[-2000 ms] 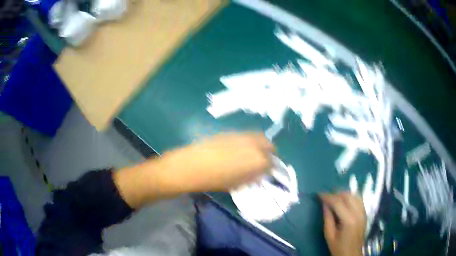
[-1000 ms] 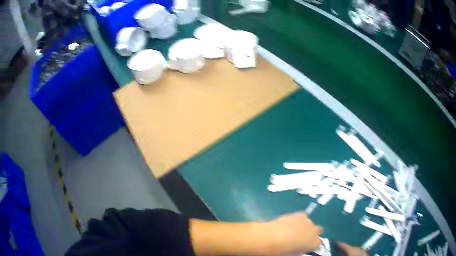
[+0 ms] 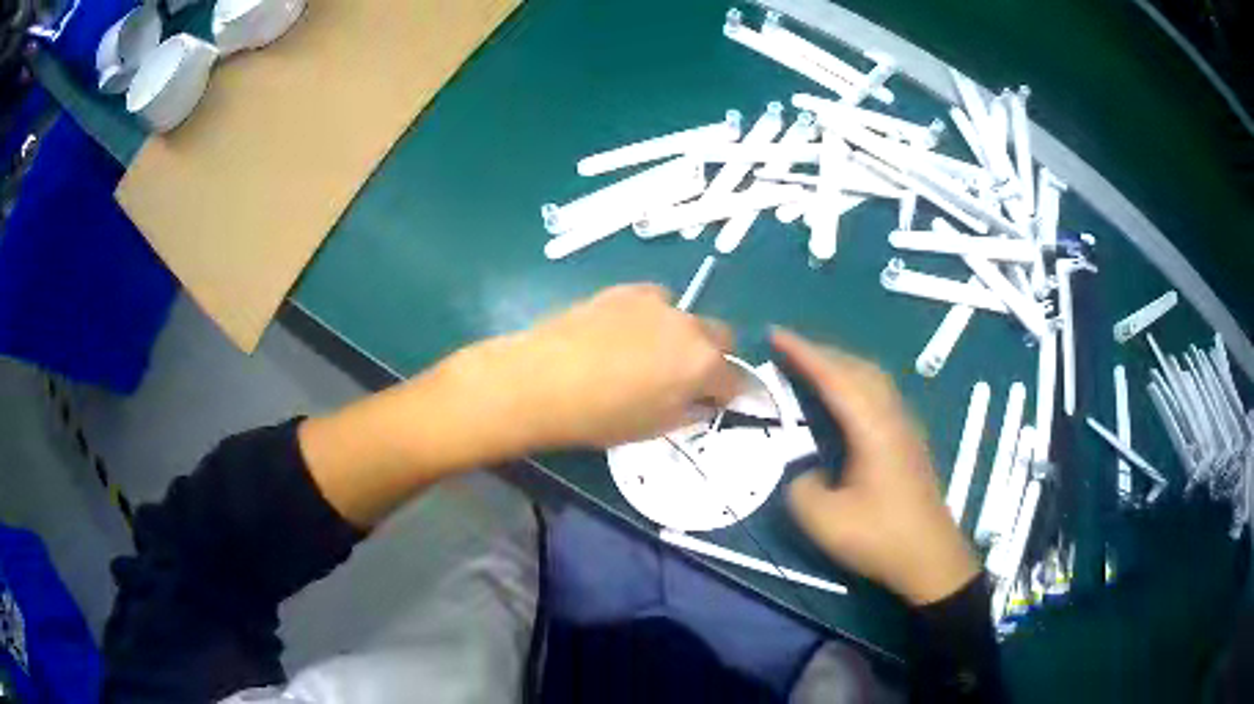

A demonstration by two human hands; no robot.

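A round white housing lies at the bench's near edge with its slotted, holed face up. A thin black lead crosses it and runs off its lower right side. My left hand is over the housing's upper part, its fingers closed near the rim; what they pinch is hidden. My right hand is at the housing's right side, slightly blurred, with thumb and forefinger apart around a white projecting part. I cannot tell if it grips it. A white antenna sticks out above my left hand.
Loose white antennas are piled across the back of the bench. Cabled antennas and slim white sticks lie at right. A slim white strip lies along the near edge. A cardboard sheet, white cups and a blue bin are at left.
The view swung left to the cups, then back to the bench. My right hand has moved from right of the housing to its side. The slim strip now shows below the housing.
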